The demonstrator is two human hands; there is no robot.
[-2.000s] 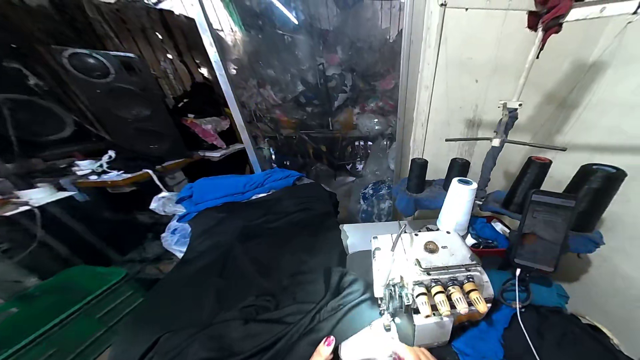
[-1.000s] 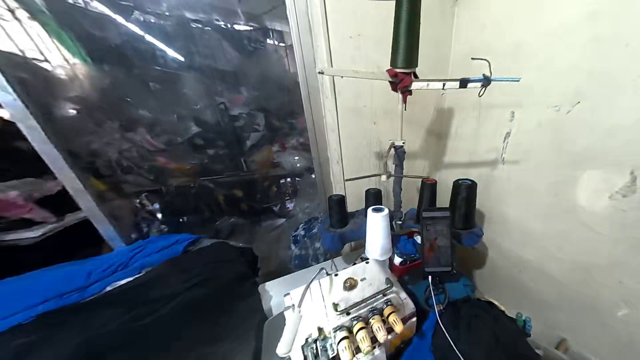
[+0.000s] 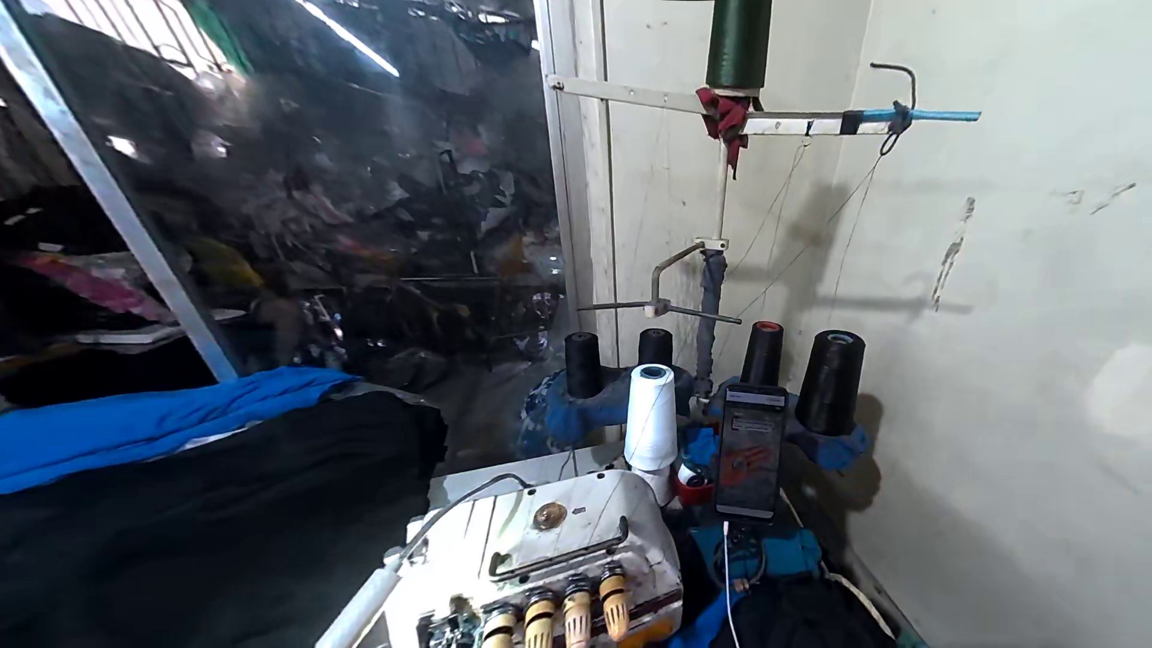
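Observation:
Neither of my hands shows in the head view now, so what they hold or touch is hidden. At the bottom middle is a white overlock sewing machine (image 3: pixel 576 513) with several yellowish tension dials (image 3: pixel 577 612) along its front. A white tube-shaped lamp (image 3: pixel 362 607) on a bent neck is at its left. Black fabric (image 3: pixel 198 513) is spread left of the machine, with blue fabric (image 3: pixel 171 418) along its far edge. A white thread cone (image 3: pixel 651 418) stands behind the machine, beside a phone (image 3: pixel 751 454) with a white cable.
Black thread cones (image 3: pixel 830 382) stand behind the phone on blue-wrapped holders. A thread stand (image 3: pixel 722 193) rises there, with a green cone (image 3: pixel 739 45) on top. A pale wall (image 3: pixel 1017 378) is at the right, a metal-framed clear panel (image 3: pixel 378 198) at the back left. Dark cloth (image 3: pixel 792 616) lies lower right.
The view has swung right and up. Two seconds ago fingers of both hands showed at the bottom edge by the machine; they are out of view now.

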